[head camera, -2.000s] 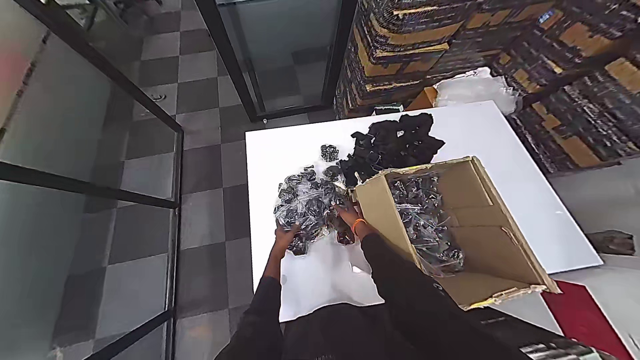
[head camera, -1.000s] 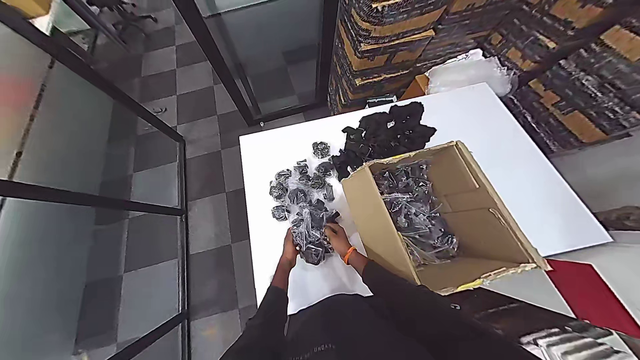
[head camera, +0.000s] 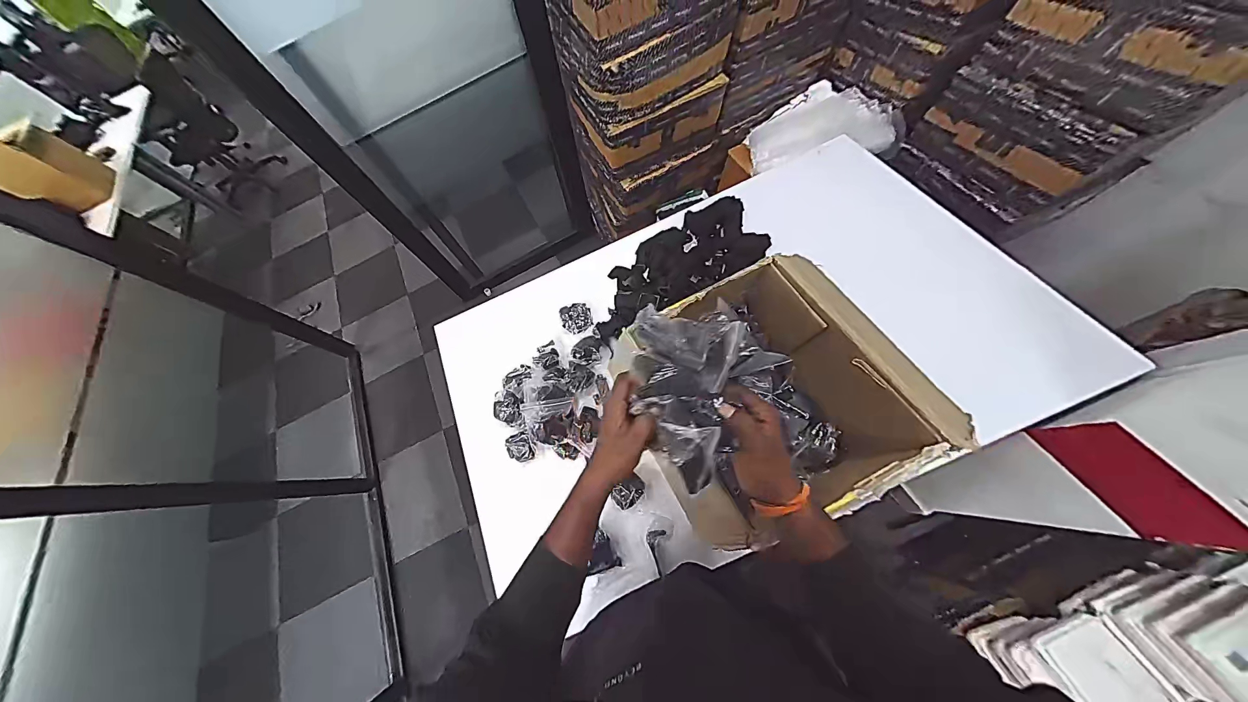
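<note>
Both of my hands hold a bunch of clear plastic bags with dark items inside (head camera: 687, 375) over the near left wall of an open cardboard box (head camera: 868, 390). My left hand (head camera: 624, 424) grips the left side of the bunch. My right hand (head camera: 760, 444), with an orange band at its wrist, holds the right side, above the box. More bagged dark items (head camera: 814, 444) lie inside the box. Several small bagged dark bundles (head camera: 551, 390) are spread on the white table (head camera: 975, 283) left of the box. Behind the box lies a heap of black items (head camera: 682, 253).
Stacked cardboard boxes (head camera: 653, 97) stand behind the table. White plastic wrapping (head camera: 819, 127) sits at its far corner. Glass partitions with dark frames (head camera: 370, 419) run along the left. A pile of flat pale items (head camera: 1131, 634) lies at the lower right.
My hands have moved right and away from me, from the table to the box, with a bunch of the bagged items. Fewer bundles lie on the table. The view has shifted.
</note>
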